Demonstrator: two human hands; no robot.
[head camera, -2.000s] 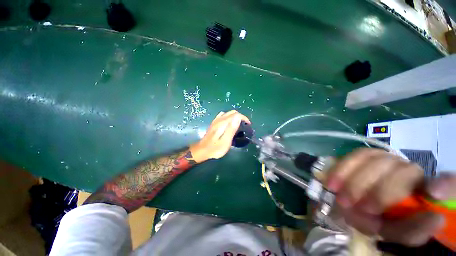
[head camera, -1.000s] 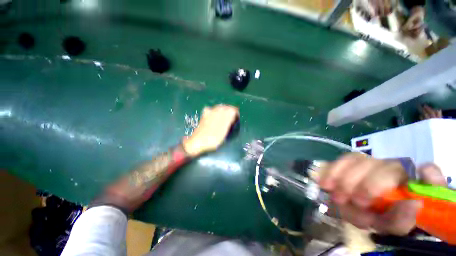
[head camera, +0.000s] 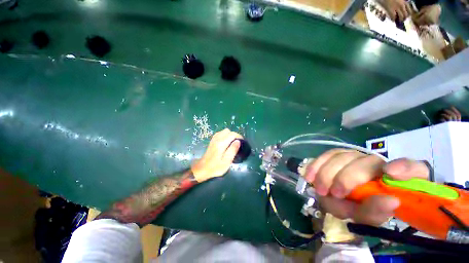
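My left hand (head camera: 217, 156) holds a round black plastic part (head camera: 241, 151) on or just above the green belt. Its fingers wrap the part's left side. My right hand (head camera: 355, 182) grips the orange screwdriver (head camera: 411, 204) with a lime-green lever. The shiny metal and clear screw-feed head (head camera: 270, 157) points left at the part, with a small gap between them. A clear feed hose (head camera: 329, 141) loops from the head toward the white box. Thin yellowish and black tubes (head camera: 275, 208) hang below it. A beige wrap (head camera: 337, 228) is under my right hand.
Several black parts (head camera: 97, 46) lie on the belt's far side. Loose screws (head camera: 201, 127) are scattered beyond my left hand. A grey post (head camera: 406, 92) and a white screw feeder (head camera: 411, 149) stand at right. Other people's hands (head camera: 401, 10) show at top right. Black items (head camera: 56, 226) lie at lower left.
The hand-held part and feed head are nearer each other than one second ago. The row of far parts has shifted left, and another black part now lies in it.
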